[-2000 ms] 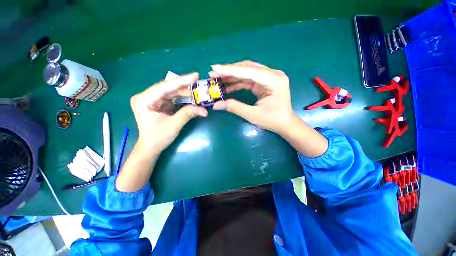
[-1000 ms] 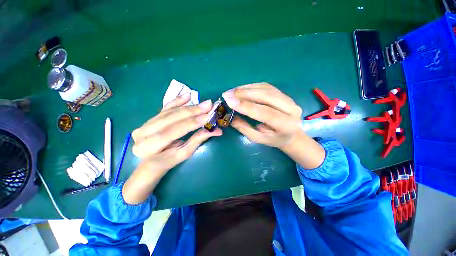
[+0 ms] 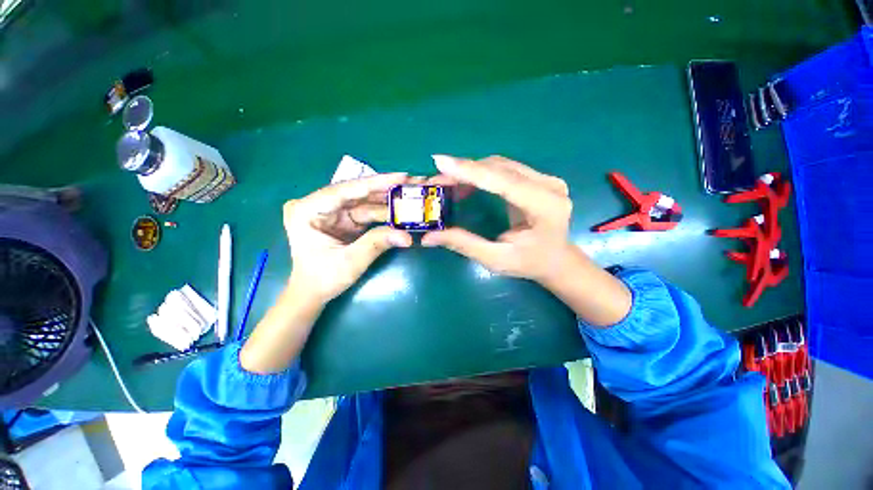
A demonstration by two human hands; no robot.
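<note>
A small open watch case (image 3: 417, 208), a dark rounded rectangle with white and yellow-orange inside, is held above the green bench between both bare hands. My left hand (image 3: 340, 234) grips its left side with fingers and thumb. My right hand (image 3: 517, 220) grips its right side, thumb at the lower edge and fingers near the upper edge. The open inside faces the camera. No separate screen can be made out. A white wipe (image 3: 352, 169) lies on the bench behind my left hand, partly hidden by it.
Left: white bottle (image 3: 191, 167), small round pot (image 3: 146, 233), stacked wipes (image 3: 182, 318), white stick (image 3: 224, 282), blue stick (image 3: 253, 295), fan (image 3: 48, 287). Right: red clamp (image 3: 643, 206), several more clamps (image 3: 763, 239), dark slab (image 3: 722, 129), blue bin (image 3: 838, 211), tray of clamped units (image 3: 777, 373).
Since one second ago, the case has turned from a tilted, edge-on pose to show its open inside flat to the camera. My hands have rotated with it, covering more of the wipe.
</note>
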